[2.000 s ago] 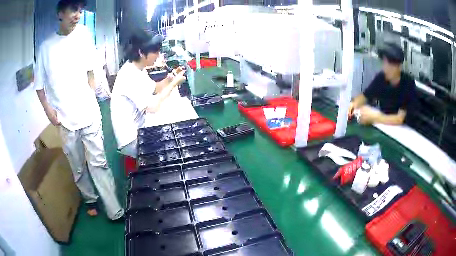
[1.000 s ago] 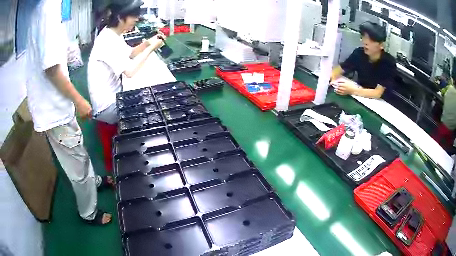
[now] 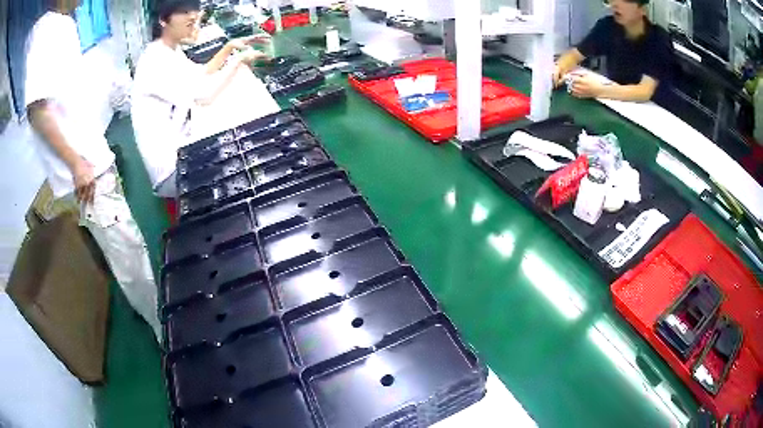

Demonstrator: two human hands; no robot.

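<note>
Neither of my hands is in the picture. Nearest in front of me is a stack of glossy black blister trays (image 3: pixel 335 276) with two columns of rectangular pockets, each with a small central hole; these pockets hold nothing. Just beyond it, more black blister trays (image 3: pixel 211 171) have small items or reflections in their pockets. At the lower right, phone middle frames (image 3: pixel 689 314) lie on a red tray (image 3: pixel 648 276).
A black parts tray (image 3: pixel 523 184) holds a white bottle (image 3: pixel 591 199), a red packet (image 3: pixel 565 181), a clear plastic bag (image 3: pixel 599 149) and a white perforated strip (image 3: pixel 636 237). Another red tray (image 3: pixel 494 107) stands beyond white posts (image 3: pixel 468 71). Several people are around the green belt (image 3: pixel 435 242).
The view has shifted, moving the trays leftward in the picture. The seated person at left, who held a dark item, now has both hands raised and spread. The standing person's arm has moved.
</note>
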